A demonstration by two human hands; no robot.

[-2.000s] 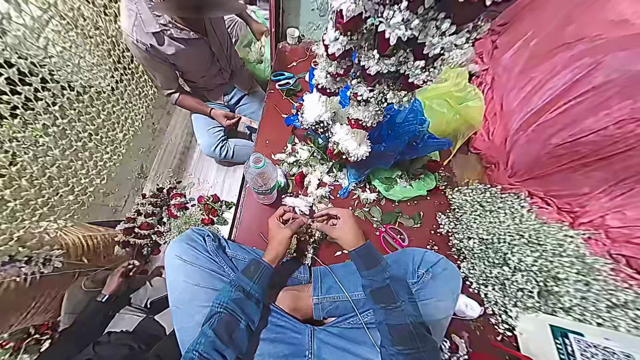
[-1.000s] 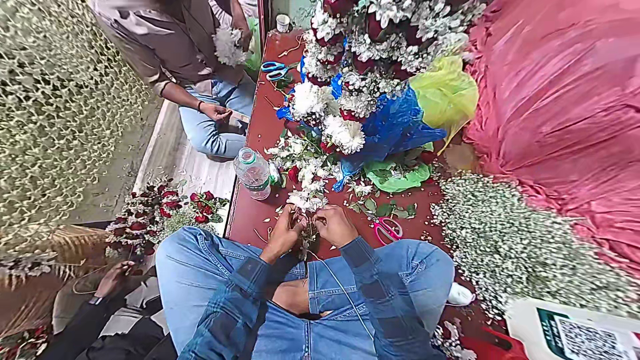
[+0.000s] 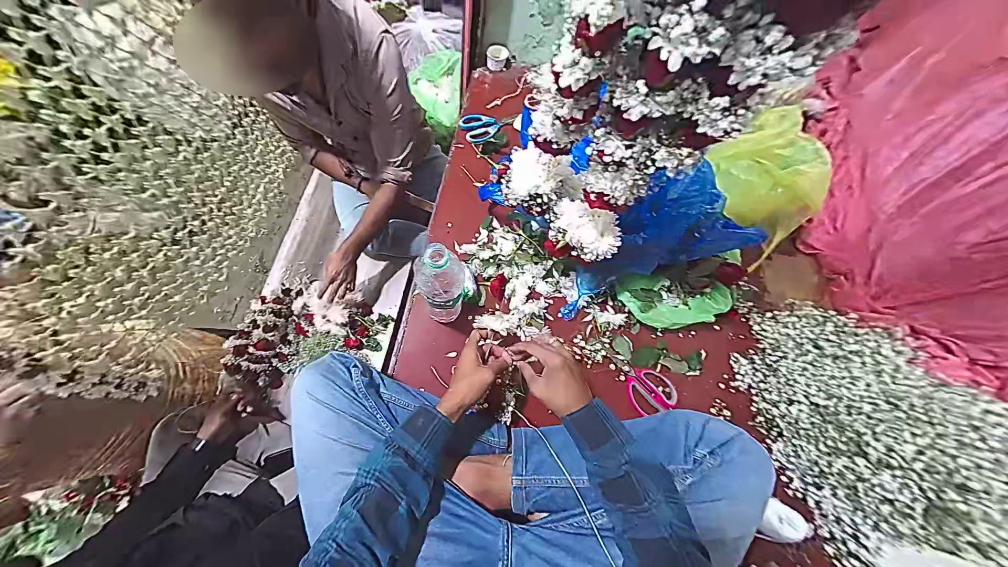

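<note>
My left hand (image 3: 476, 370) and my right hand (image 3: 551, 372) meet above my lap, fingertips together on the end of a strand of white flowers (image 3: 502, 324). A pale string (image 3: 563, 472) runs from between them down over my jeans. What exactly each fingertip pinches is too small to tell. Small blossoms hang below my fingers. Pink-handled scissors (image 3: 651, 391) lie on the red surface to the right of my right hand. Beyond my left hand stands a clear plastic bottle (image 3: 441, 283). White chrysanthemums (image 3: 585, 228) and red roses fill the far side.
Blue-handled scissors (image 3: 482, 127) and a small cup (image 3: 497, 57) are at the back. Blue (image 3: 669, 228), yellow and green plastic bags lie amid flowers. Baby's breath (image 3: 874, 441) and pink cloth (image 3: 921, 173) are at right. A co-worker (image 3: 354, 118) reaches toward a bouquet (image 3: 272, 335); another person's arm is lower left.
The co-worker at the upper left has lowered a hand with white flowers to the bouquet on the left; one second ago it was raised. My hands stay close together.
</note>
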